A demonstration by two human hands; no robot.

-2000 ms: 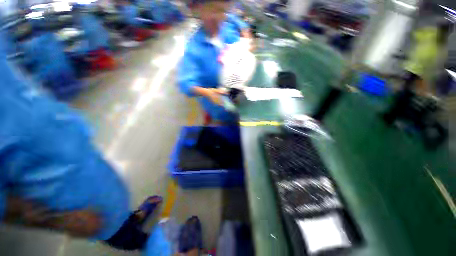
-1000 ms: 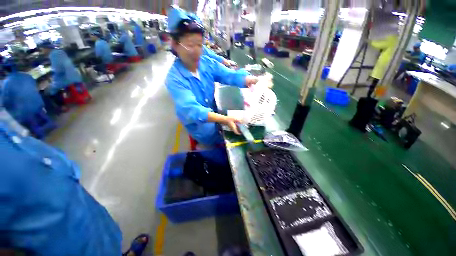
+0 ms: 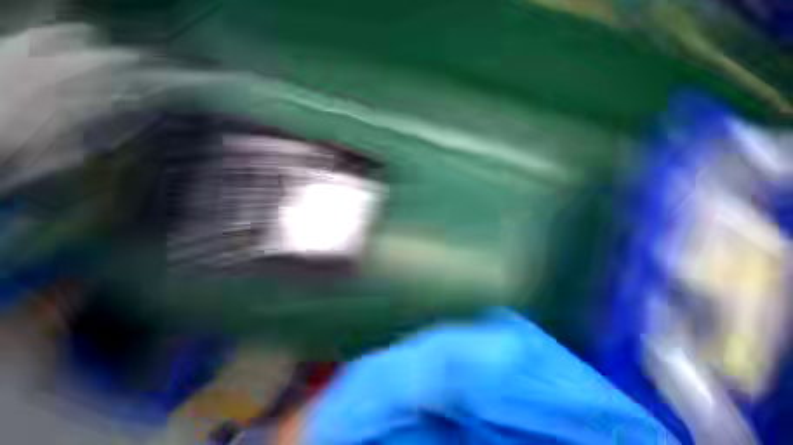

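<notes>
The whole view is strongly blurred. The black parts tray (image 3: 200,209) lies on the green bench left of centre. Its nearer end holds the white small-parts bag (image 3: 326,217), and a pale band of small pieces shows beside the bag. The dark rings cannot be made out singly. A light blue sleeve (image 3: 487,382) reaches in from the bottom edge; whose it is cannot be told. A small skin-toned patch shows at its left end, too blurred to read. I can make out neither of my hands.
A blue crate (image 3: 635,252) stands at the right with clear bags and a yellowish item (image 3: 739,278) in it. A blurred dark and blue shape, perhaps the floor bin (image 3: 130,365), is at the lower left. The green bench top (image 3: 452,200) runs between tray and crate.
The view has swung right and down. The tray now appears further left and turned, and the blue crate and sleeve have come in. The facing person and the fan are no longer recognisable.
</notes>
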